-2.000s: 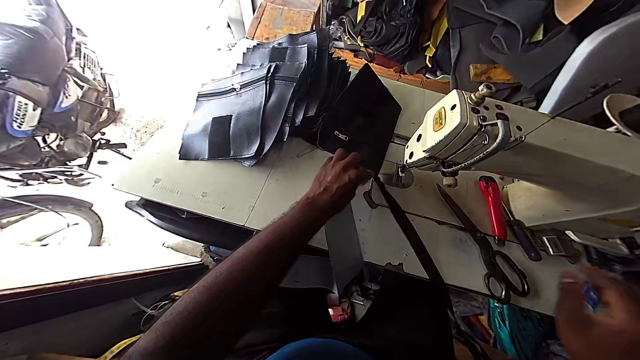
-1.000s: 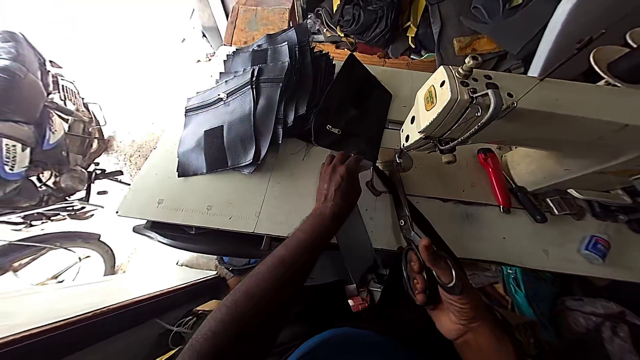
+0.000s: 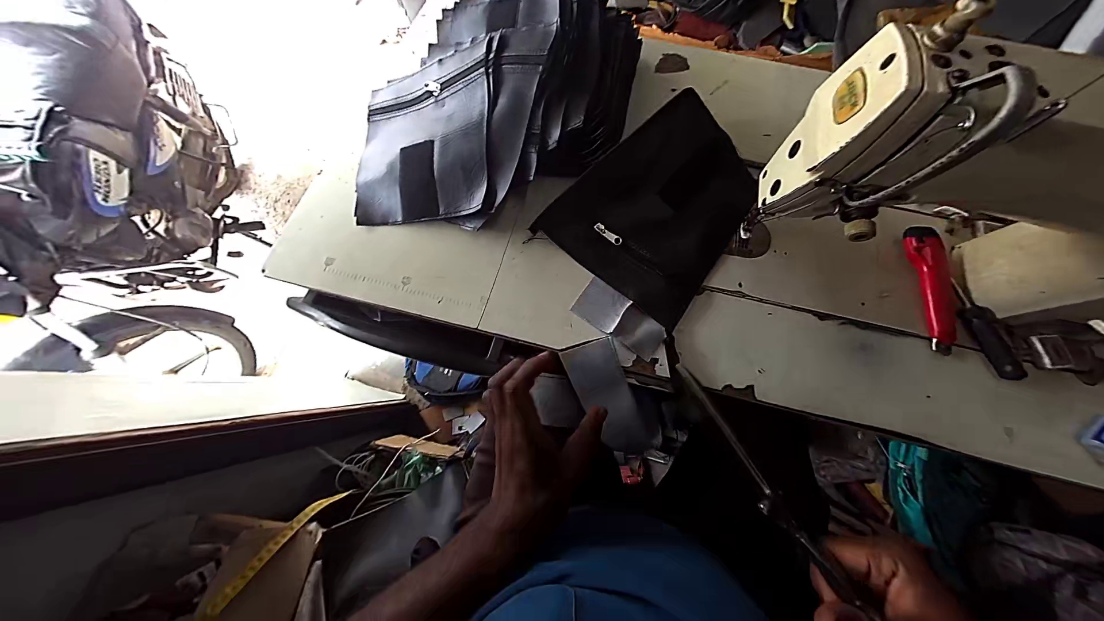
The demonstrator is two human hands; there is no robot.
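Observation:
My left hand (image 3: 526, 448) is raised below the table edge with its fingers apart, close beside a grey strip (image 3: 604, 388) that hangs over the edge. Fabric scissors (image 3: 768, 504) are in my right hand (image 3: 884, 573), their blades pointing up and left towards the table edge. A black fabric piece with a zipper (image 3: 660, 203) lies on the table, its right corner near the needle of the sewing machine (image 3: 849, 121). Behind it on the left is a stack of dark zippered panels (image 3: 431, 129).
A red-handled tool (image 3: 931, 289) and a black-handled screwdriver (image 3: 992, 341) lie right of the needle. Boxes, scraps and a yellow measuring tape (image 3: 267, 552) are below the table at left. A motorcycle (image 3: 103, 172) stands outside.
My left hand has left the black piece and moved down below the table edge. My right hand was empty two seconds ago, then took the scissors and has since moved them lower.

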